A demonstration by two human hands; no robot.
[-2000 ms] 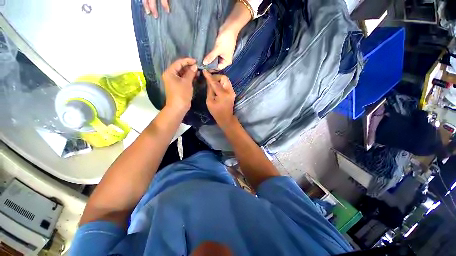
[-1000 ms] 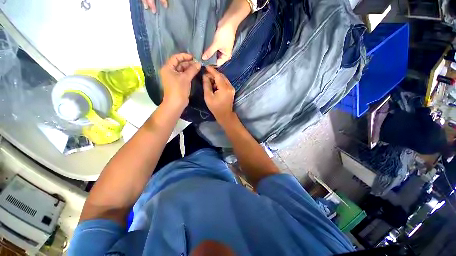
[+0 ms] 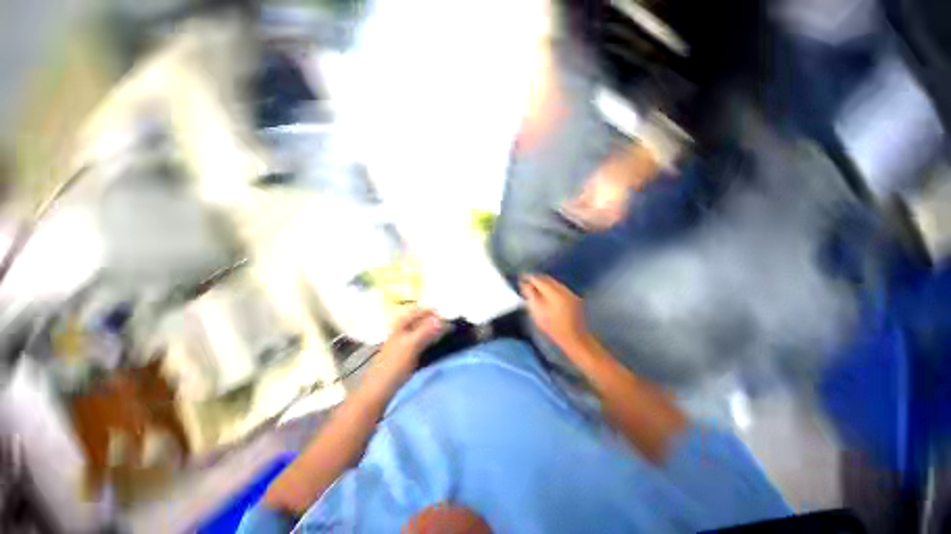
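Observation:
The frame is strongly blurred. Grey garments with dark blue parts (image 3: 688,313) lie to the right of centre. My left hand (image 3: 414,336) is low, left of centre, at the near edge of the white table (image 3: 443,115). My right hand (image 3: 553,310) is at the near left side of the garments, its fingertips close to the table edge. My hands are apart. Whether either holds something small cannot be made out. Another person's hand (image 3: 613,190) is over the garments.
A blurred yellow-green thing, probably the bottle (image 3: 398,280), is on the table beyond my left hand. A blue crate (image 3: 886,391) stands at the far right. Pale machine parts (image 3: 224,329) are at the left. Strong glare covers the table.
My view has swung to the left and blurred. My hands have separated and come back from the garments towards my body. The other person's hand is no longer at my fingers.

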